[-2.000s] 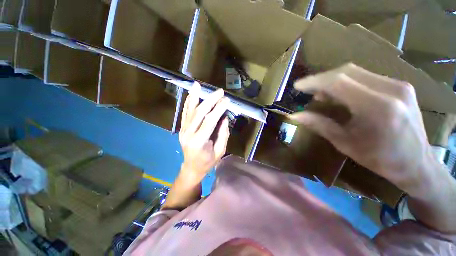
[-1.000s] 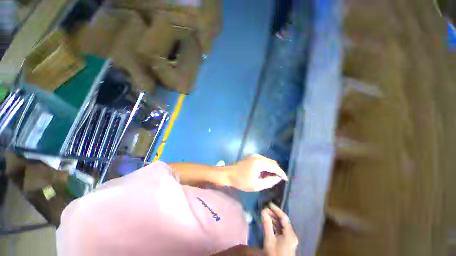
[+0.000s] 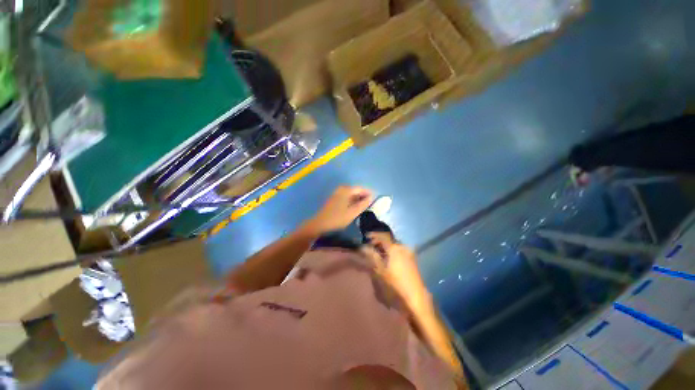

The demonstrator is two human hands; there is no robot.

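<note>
My left hand [image 3: 344, 210] is in front of my body near the middle, with its fingers curled and blurred. My right hand [image 3: 392, 263] is just below and to the right, fingers bent. The hands are apart. I cannot tell whether either holds something. A dark shape with a white tip [image 3: 373, 222] shows between them, perhaps a shoe. An open brown bulk carton [image 3: 347, 72] stands ahead on the floor, with dark contents [image 3: 404, 85] and a yellowish piece on them.
A green-topped bench [image 3: 152, 133] with a metal rack is at the left, a brown box [image 3: 145, 46] on it. A yellow line [image 3: 293, 179] crosses the blue floor. White cartons with blue marks [image 3: 602, 346] line the lower right. Another person's dark sleeve or leg [image 3: 648, 152] is at the right.
The view has turned from the rows of open cartons toward the floor and bulk carton. My left hand has left the carton edge. Both hands are now close before my body.
</note>
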